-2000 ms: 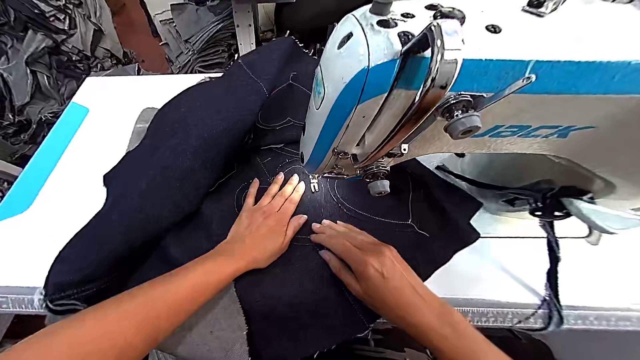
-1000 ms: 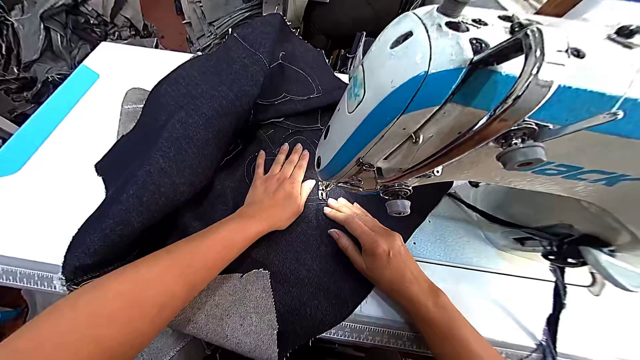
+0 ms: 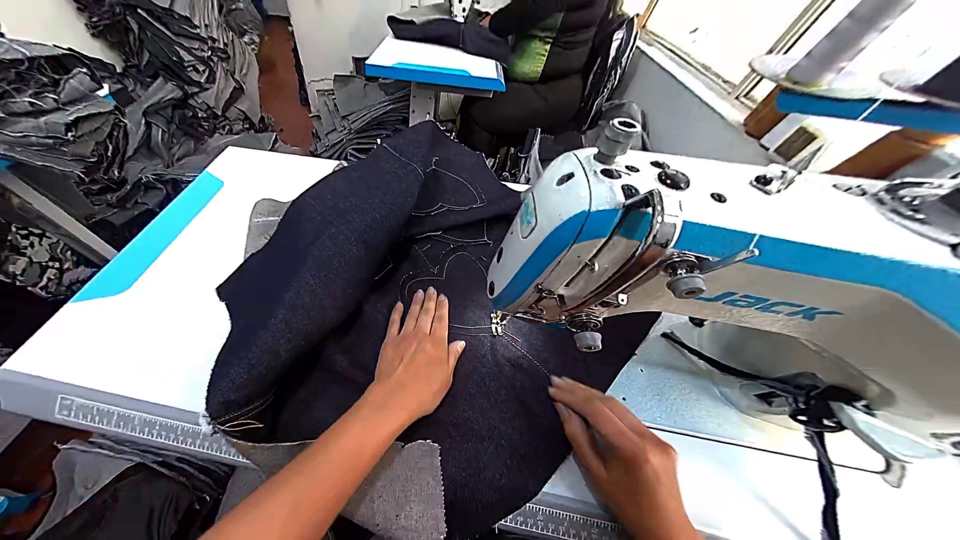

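Note:
A dark blue denim piece (image 3: 495,420) with pale stitched curves lies across the bed of a white and blue Jack sewing machine (image 3: 592,225). My left hand (image 3: 420,360) rests flat on the denim, left of the presser foot (image 3: 497,324), fingers slightly spread. Lower right of the foot, my right hand (image 3: 615,442) has its fingertips at the denim's right edge, near a line of stitching; whether it pinches the cloth is unclear. The denim's left part is folded over in a thick roll, and its grey underside (image 3: 405,487) shows at the front.
Heaps of grey and black cloth (image 3: 67,112) lie at the far left. Behind the machine, a seated person (image 3: 562,67) is at another white and blue table (image 3: 435,64). A dark cloth strip (image 3: 825,472) hangs beneath the machine arm. A ruler strip (image 3: 150,424) runs along the front edge.
My right hand has moved away from the presser foot, down and to the right. The denim has been turned under the foot. The view has shifted upward, showing more background.

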